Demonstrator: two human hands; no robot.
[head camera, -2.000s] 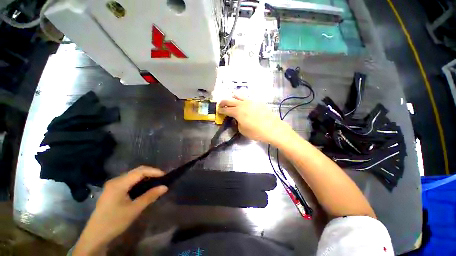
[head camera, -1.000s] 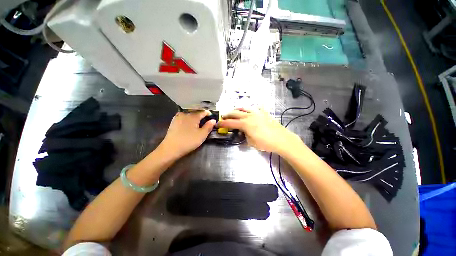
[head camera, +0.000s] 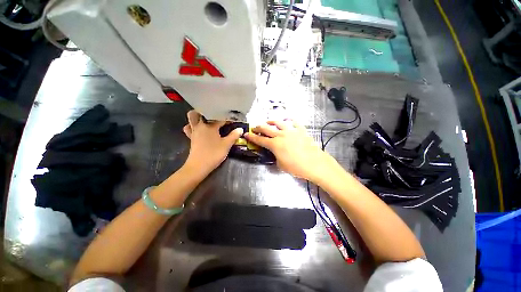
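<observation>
A black fabric strip (head camera: 251, 155) lies bent at the yellow plate (head camera: 247, 142) under the sewing machine head (head camera: 188, 57). My left hand (head camera: 210, 142) holds one end of it, thumb and fingers on the dark fabric, left of the plate. My right hand (head camera: 288, 146) has its fingertips pressed down on the plate and strip from the right. Whether the right fingers grip the strip is hard to tell. The needle area is hidden by the head and my fingers. A pair of flat black strips (head camera: 251, 226) lies nearer the table edge.
A pile of plain black pieces (head camera: 80, 165) is at left. Black pieces with light lines (head camera: 408, 171) are at right. A red-ended tool (head camera: 341, 245) and a looped black cord (head camera: 324, 199) lie beside my right forearm. A blue bin (head camera: 500, 251) stands at the right edge.
My left hand has moved from near the paired strips up to the yellow plate, bringing the strip's far end there. Since one second ago, the hands have shifted only slightly.
</observation>
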